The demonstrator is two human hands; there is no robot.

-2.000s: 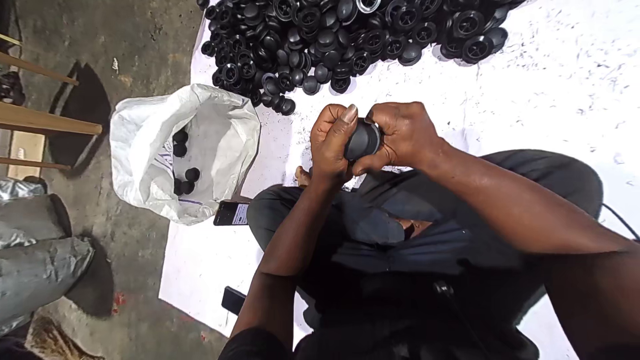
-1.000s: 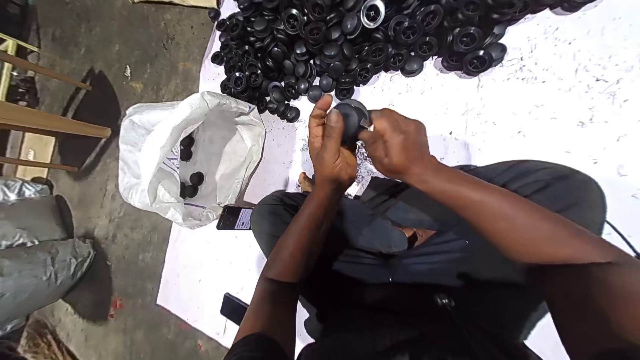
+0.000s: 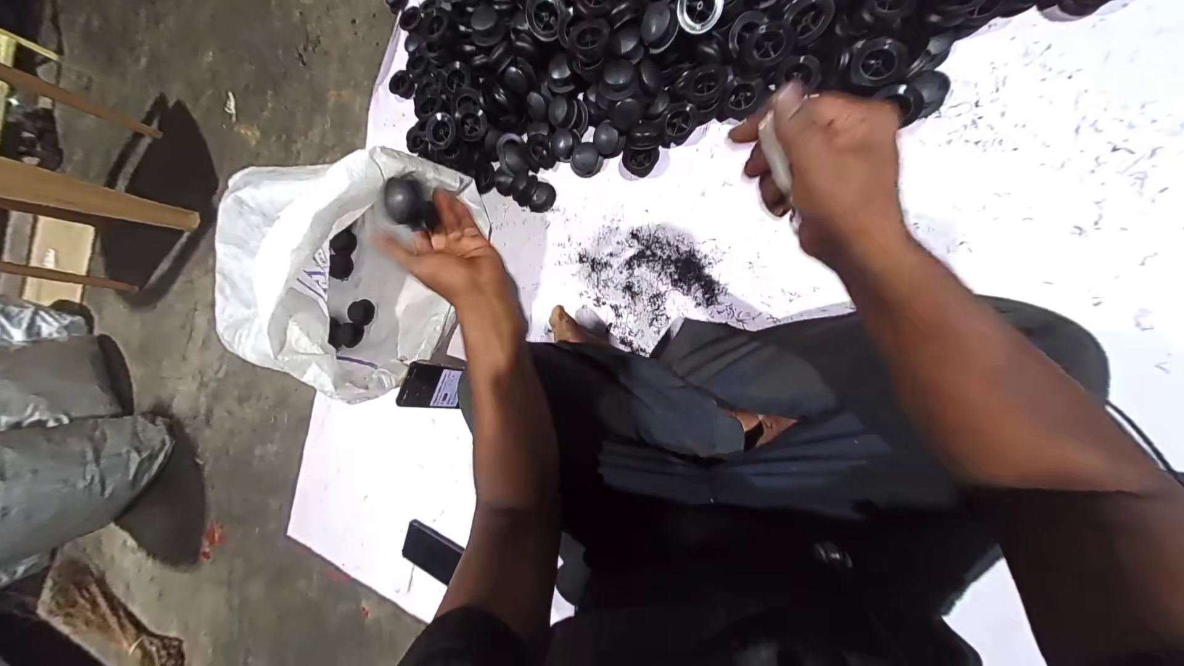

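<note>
My left hand [image 3: 458,254] is open at the right rim of a white woven sack [image 3: 268,250]. A round black plastic part [image 3: 404,201] is in the air just off its fingertips, over the sack's mouth. Several similar black parts [image 3: 347,324] lie inside the sack. My right hand [image 3: 837,171] is closed around a pale, narrow tool [image 3: 775,155], whose kind I cannot tell. It is beside the lower edge of a large heap of black round plastic parts [image 3: 620,79], some showing spoked undersides.
Black shavings [image 3: 666,268] are scattered on the white sheet [image 3: 370,481] before my folded legs. One phone [image 3: 430,386] lies beside the sack, and a dark phone-like object [image 3: 432,550] lies lower down. Wooden legs [image 3: 92,192] and grey sacks [image 3: 74,481] are at the left.
My hands were together around a black part; now they are apart. The left has moved left to the sack and released a part, while the right has moved up and right to the heap.
</note>
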